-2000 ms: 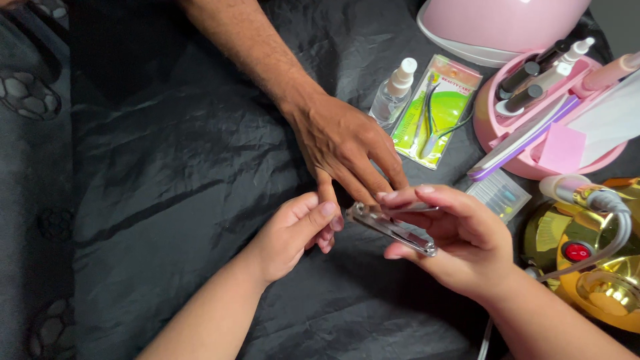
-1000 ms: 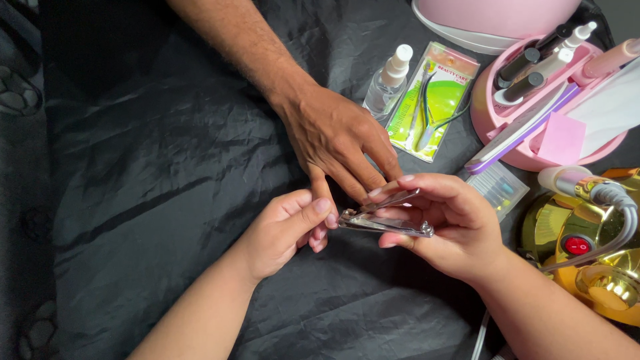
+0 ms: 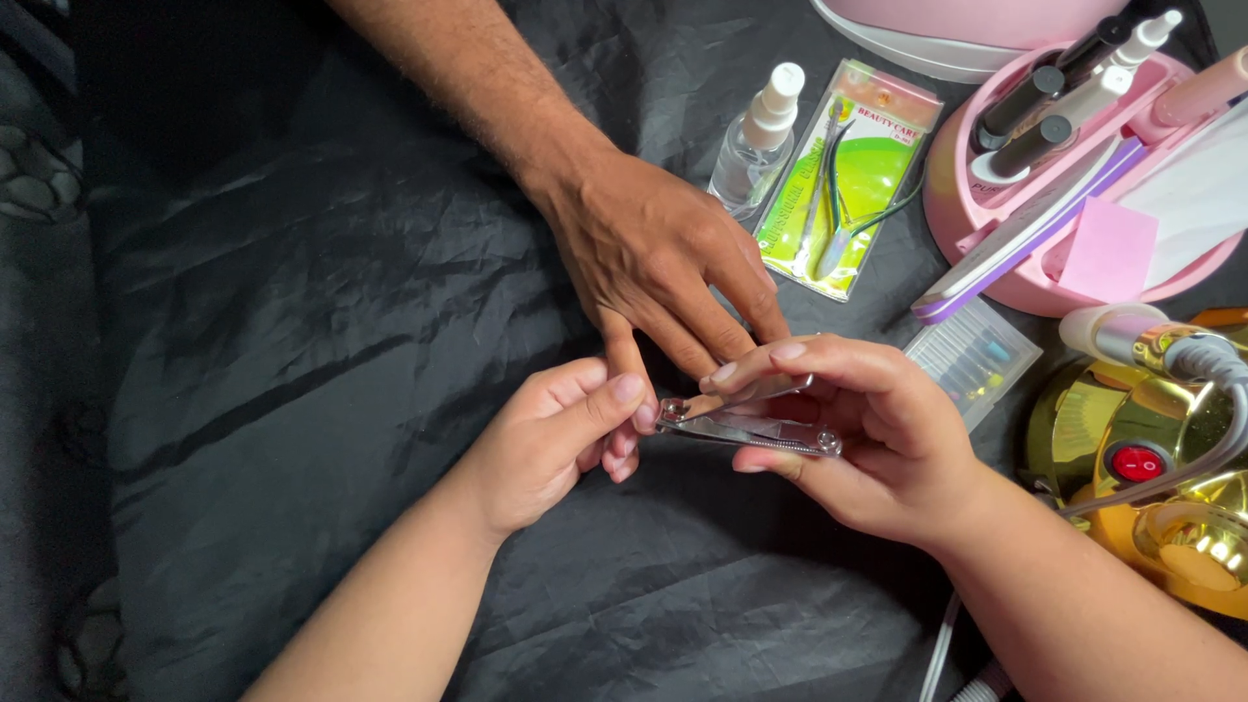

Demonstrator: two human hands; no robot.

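Observation:
Another person's hand (image 3: 663, 253) lies palm down on the black cloth (image 3: 292, 390), reaching in from the top. My left hand (image 3: 565, 424) pinches the tip of that hand's little finger between thumb and fingers. My right hand (image 3: 868, 429) holds a metal nail clipper (image 3: 751, 429), thumb below and fingers on the raised lever. The clipper's jaw end is at the little fingertip; whether it touches the nail I cannot tell. The other person's remaining fingertips are partly hidden behind my right fingers.
Right of the other person's hand are a clear spray bottle (image 3: 753, 146) and packaged cuticle nippers (image 3: 843, 185). Farther right stand a pink organizer (image 3: 946, 205) with bottles and files, a clear case of small bits (image 3: 975, 361), and a gold device (image 3: 1092, 429) with a corded handpiece (image 3: 1121, 331).
The clipper in my right hand has turned from a steeper slant to nearly level, and its lever stands visibly raised. My left hand still holds the little finger.

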